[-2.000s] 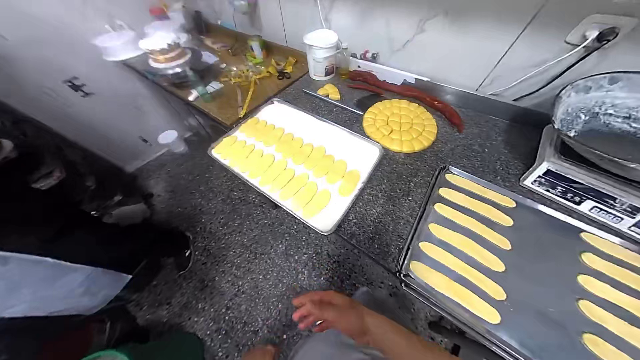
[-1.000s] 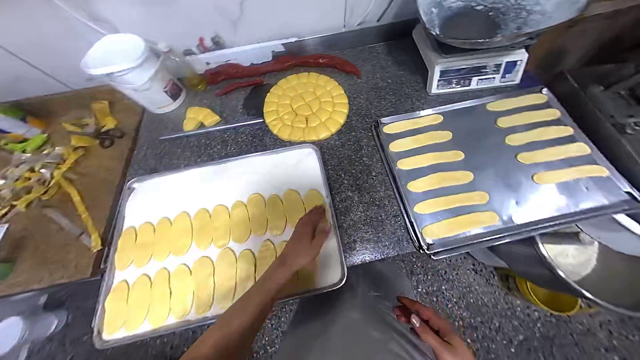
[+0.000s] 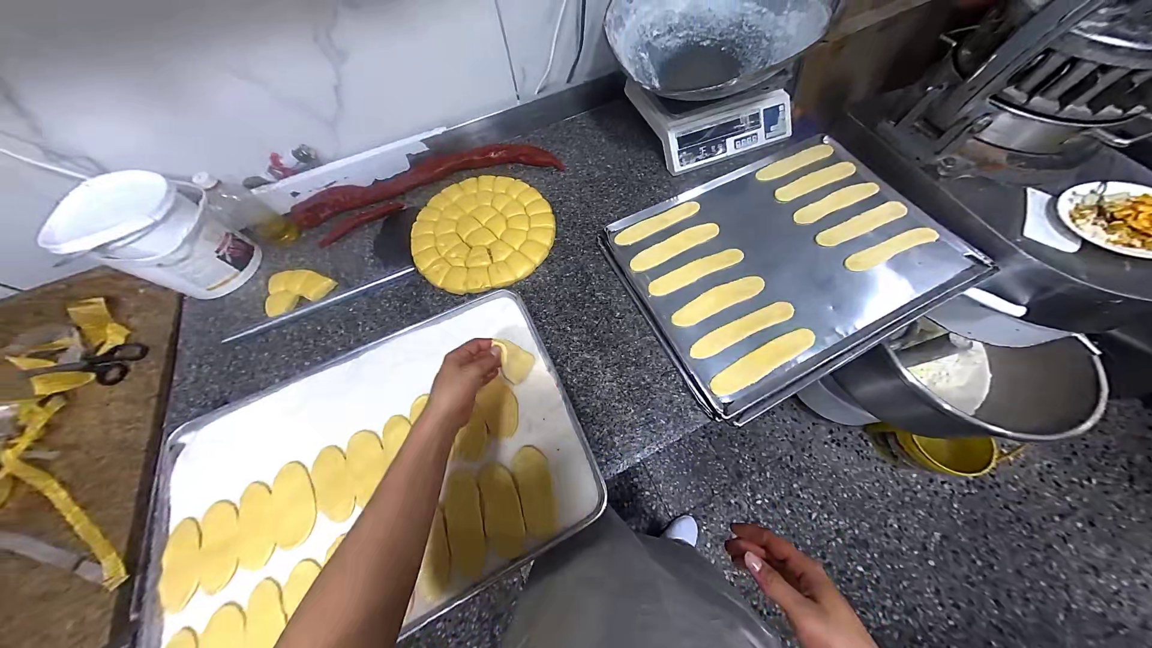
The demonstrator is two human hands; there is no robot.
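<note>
My left hand (image 3: 466, 378) pinches the upper end of an oval dough piece (image 3: 515, 362) lifted at the right end of a white-lined metal tray (image 3: 378, 369). Beneath and left of it, flat oval dough pieces (image 3: 294, 504) lie in two rows, partly hidden by my forearm. My right hand (image 3: 792, 576) is off to the right, over the floor, fingers apart and empty. A dark metal baking tray (image 3: 792, 261) to the right holds longer dough strips (image 3: 762, 362) in two columns. Behind the white-lined tray lies a round of dough cut into many portions (image 3: 483, 234).
Behind are a white bucket (image 3: 211, 261), an oil bottle (image 3: 261, 216), a red cloth-like strip (image 3: 432, 171) and a digital scale with a metal bowl (image 3: 720, 126). A thin rod (image 3: 319, 304) lies behind the lined tray. Scissors (image 3: 108, 364) rest on a wooden board at left.
My left hand has moved from the front row's right end to the back row's right end, where it now lifts a dough piece. My right hand stays empty. The view has shifted.
</note>
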